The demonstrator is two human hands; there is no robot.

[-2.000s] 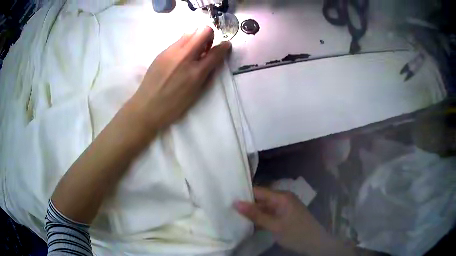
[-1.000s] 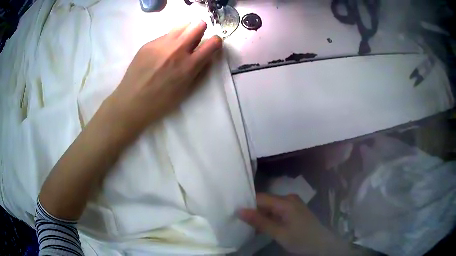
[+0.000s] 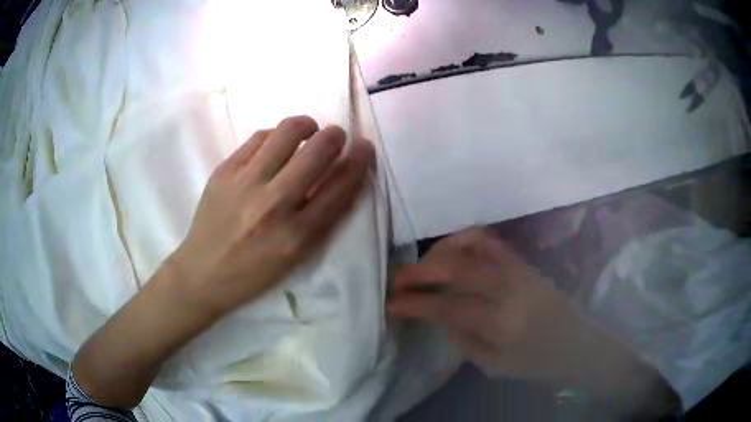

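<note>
The large cream garment piece [image 3: 165,148] covers the left and middle of the view, with its doubled right edge [image 3: 366,107] running down from the machine. My left hand [image 3: 272,206] lies on the cloth below the bright lamp area, fingers bent at that edge; they seem to press or pinch it, hard to tell. My right hand [image 3: 478,297] is blurred beside the lower part of the edge, fingertips at the cloth; whether it grips is unclear. The round slide plate [image 3: 359,11] shows at the top edge. The needle and presser foot are out of view.
The pale machine bed [image 3: 494,29] has a chipped dark edge, with a small dark disc [image 3: 400,5] and part of the black scissors [image 3: 604,25] on it. Small thread snips [image 3: 700,89] lie at the far right. A crumpled translucent bag [image 3: 675,288] is at the lower right.
My left hand has moved down the cloth, away from the needle area. My right hand has moved up along the edge. The view has shifted, so the machine parts sit higher and are partly cut off.
</note>
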